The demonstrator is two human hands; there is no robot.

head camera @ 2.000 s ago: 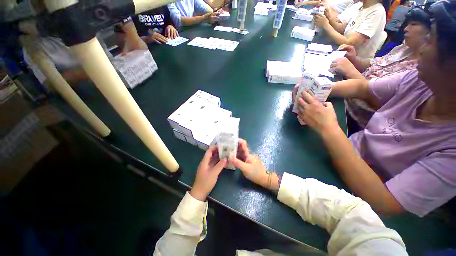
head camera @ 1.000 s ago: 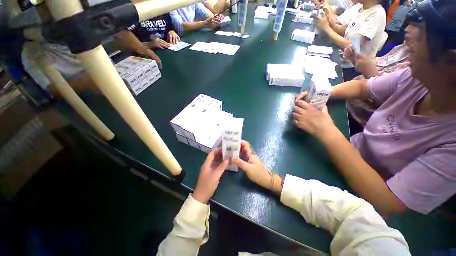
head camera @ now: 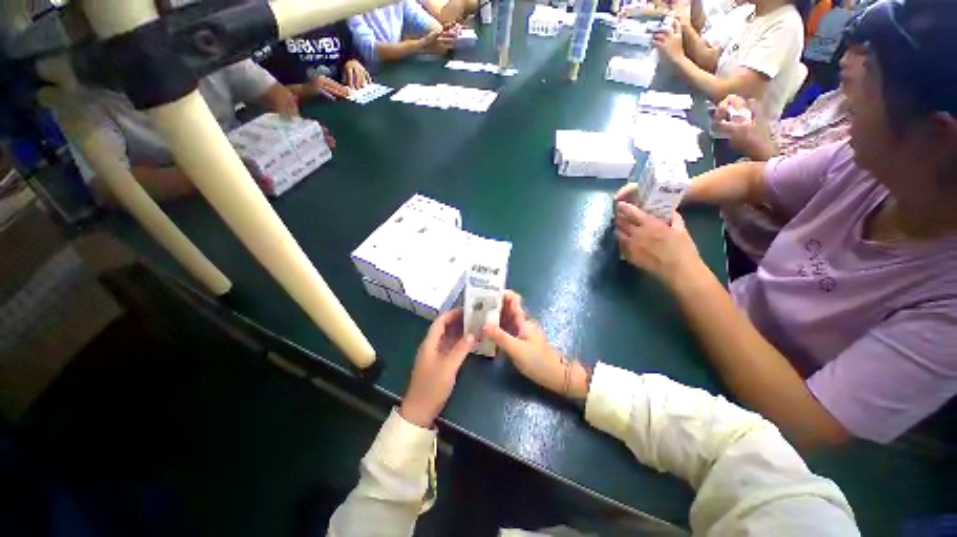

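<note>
A white product box (head camera: 485, 283) with dark print and a small picture stands upright between my two hands. My left hand (head camera: 443, 351) grips its left side and my right hand (head camera: 525, 341) its lower right, thumbs near each other on the front face. The carton stack (head camera: 409, 252), a white stepped block, lies on the dark green table just behind and left of the box. The held box partly hides its right end.
Cream rack tubes (head camera: 268, 226) cross at the left by the table edge. A person in a lilac top (head camera: 839, 273) at the right holds a white carton (head camera: 663, 187). A carton block (head camera: 281, 152) lies across the table. Flat white sheets (head camera: 445, 98) lie mid-table.
The held box shows a different printed face from before, with a picture on it. My hands have stayed in nearly the same place. The neighbour's carton is now held more upright.
</note>
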